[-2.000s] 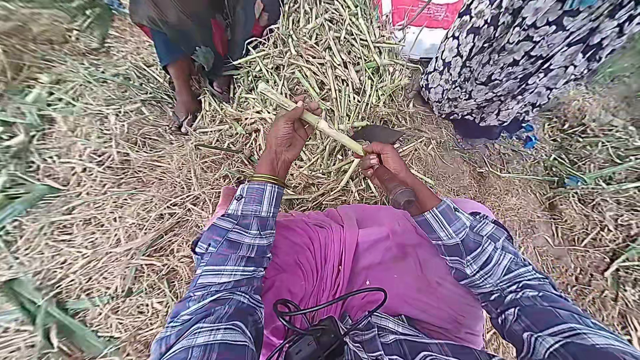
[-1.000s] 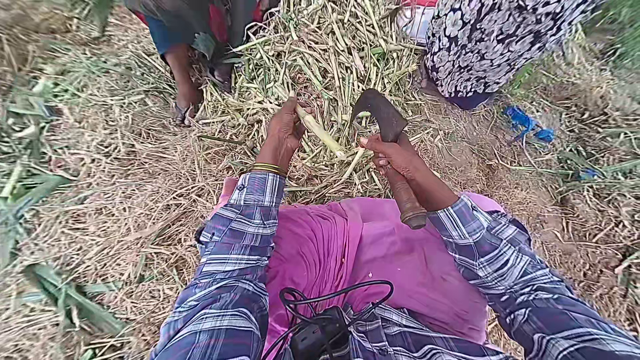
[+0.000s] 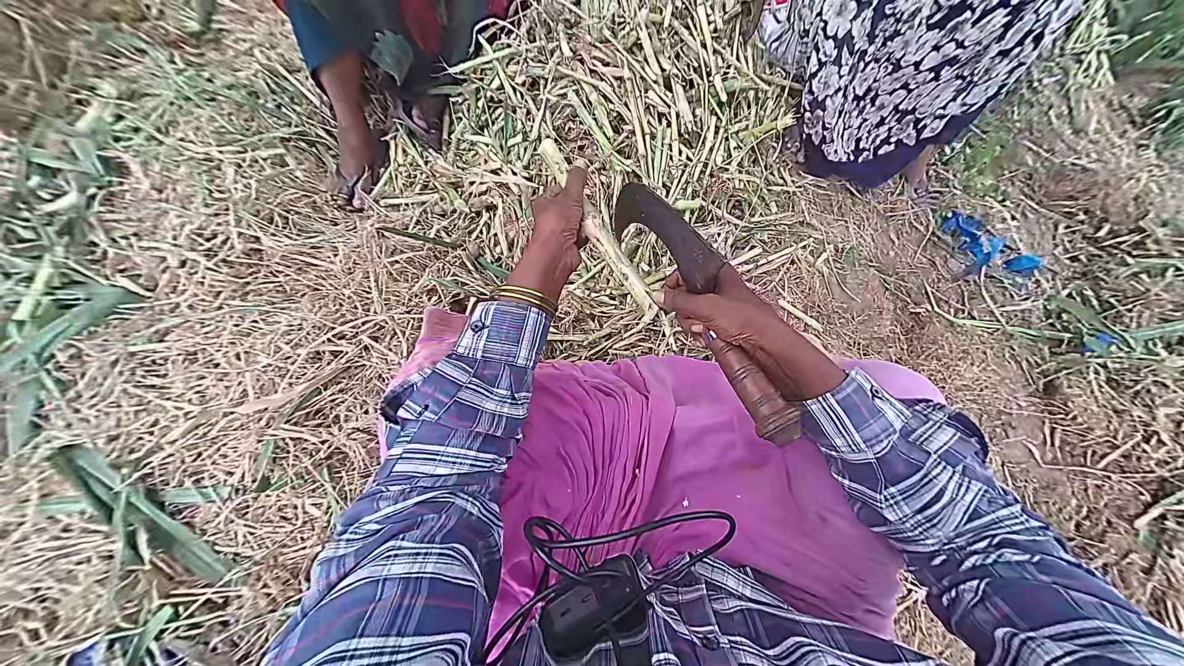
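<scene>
My left hand (image 3: 559, 220) grips a pale green cut plant stalk (image 3: 612, 252) near its upper part. The stalk slants down to the right, and its lower end lies beside the thumb of my right hand (image 3: 726, 310). That hand is closed around the turned wooden handle (image 3: 757, 393) of a sickle, whose dark curved blade (image 3: 671, 225) points up and left, hooked toward the stalk. Whether the right thumb touches the stalk, I cannot tell. Under both hands lies a heap of cut stalks (image 3: 647, 102).
Two people stand across the heap: a bare lower leg (image 3: 350, 120) at the upper left, a floral skirt (image 3: 911, 83) at the upper right. Blue plastic scraps (image 3: 988, 245) lie right. Green leaves (image 3: 148, 513) and dry straw cover the left ground. A black cable (image 3: 638, 532) rests over my lap.
The sickle's blade, low beside the stalk two seconds ago, has swung up so that its hook shows. The stalk in my left hand now slopes more steeply.
</scene>
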